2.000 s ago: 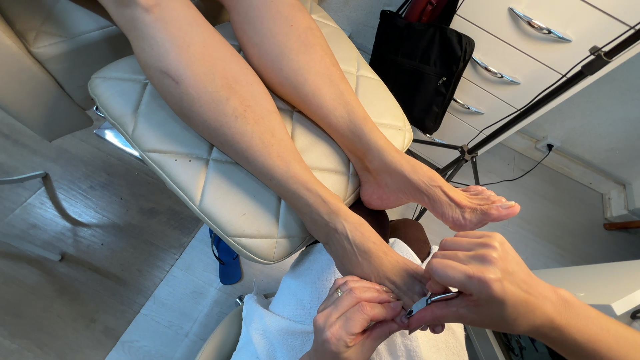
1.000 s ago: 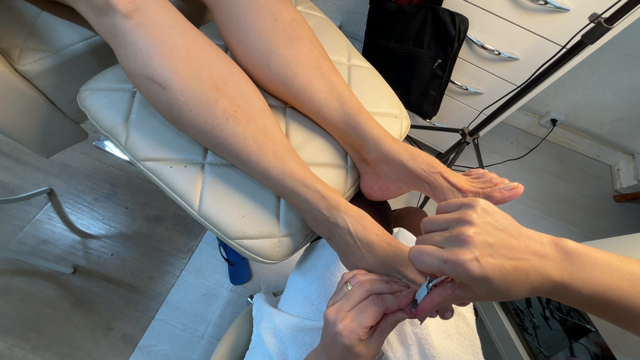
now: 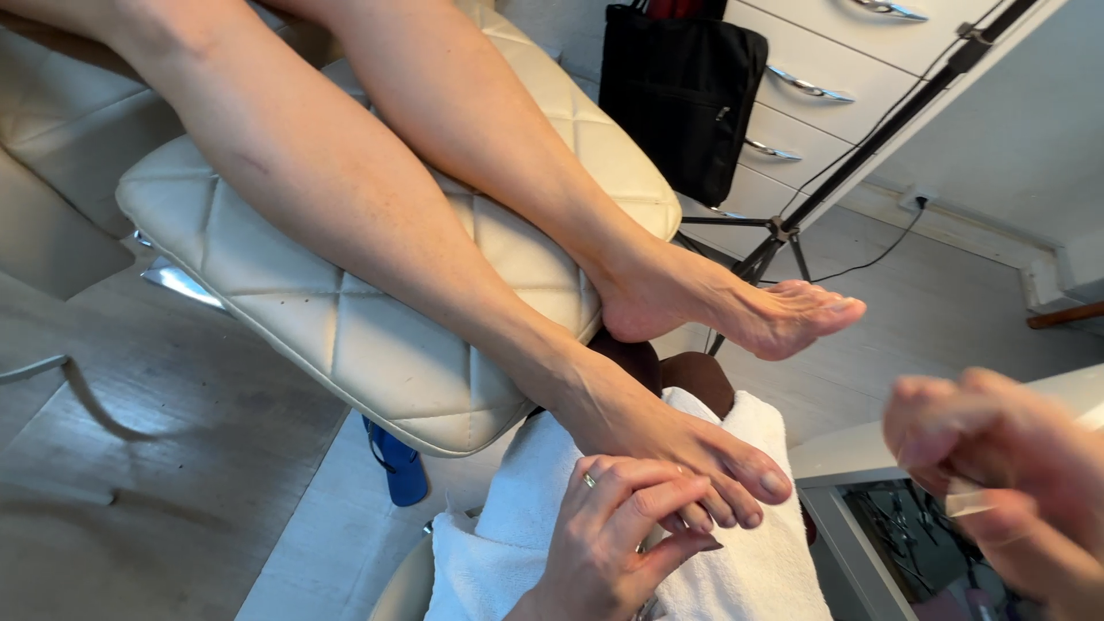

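A person's bare foot lies over a white towel. My left hand, with a ring on one finger, is at its smaller toes, fingers over them and thumb below. A small metallic glint shows between thumb and fingers; what it belongs to is hidden. My right hand is blurred, raised to the right of the foot and apart from it, fingers curled. Something pale shows at its thumb tip, a nail or a small item; I cannot tell which. The person's other foot extends beyond the cushion, touching neither hand.
The legs rest on a quilted cream cushion. A drawer unit, a black bag and a black tripod stand are behind. A white-edged open compartment with metal tools is at lower right. A blue flip-flop lies on the floor.
My right hand has moved off the foot to the right; the metal nipper-like tool seen in it earlier no longer shows there. My left hand has stayed at the toes.
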